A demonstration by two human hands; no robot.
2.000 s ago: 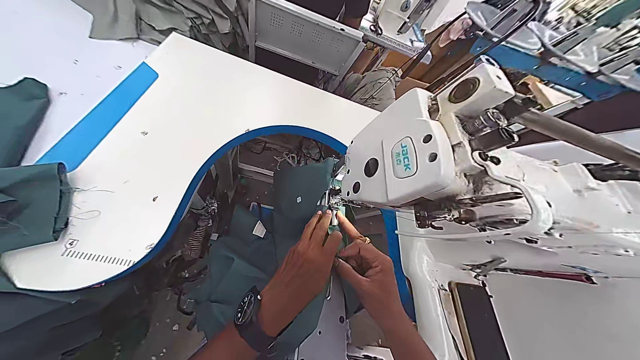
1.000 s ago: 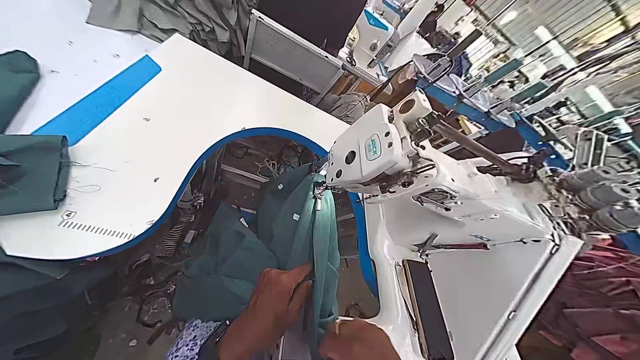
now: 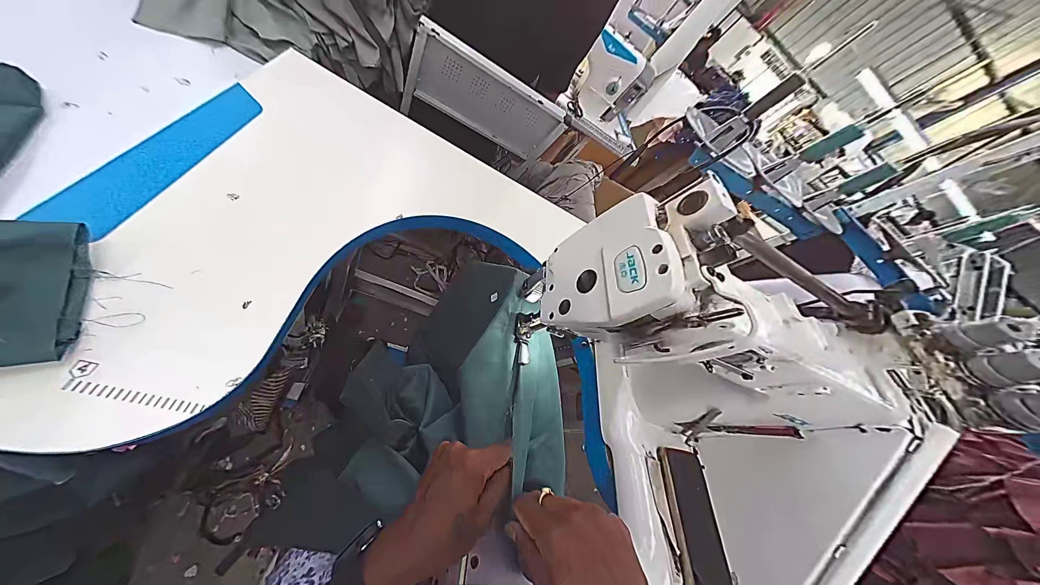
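Green fabric (image 3: 479, 357) runs from below the head of a white Jack sewing machine (image 3: 617, 268) down to both hands. My left hand (image 3: 463, 487) pinches the left side of a long fold or seam, and a dark watch is on that wrist. Close by on the right, my right hand (image 3: 569, 528), with a ring on one finger, grips the fabric's other side. The metal presser foot (image 3: 524, 329) rests at the far end of the seam. Fingertips are partly hidden in the cloth.
A white table (image 3: 244, 268) with a blue curved edge wraps round the opening at left. Folded green cloth (image 3: 36, 292) lies on it with loose threads. Maroon fabric (image 3: 959, 512) is at the lower right. Grey cloth (image 3: 325, 36) and another sewing machine (image 3: 613, 69) stand farther back.
Two seconds ago both hands were beside the presser foot; now they hold the fabric well below it, nearer my body. The view has shifted, showing more of the room at right.
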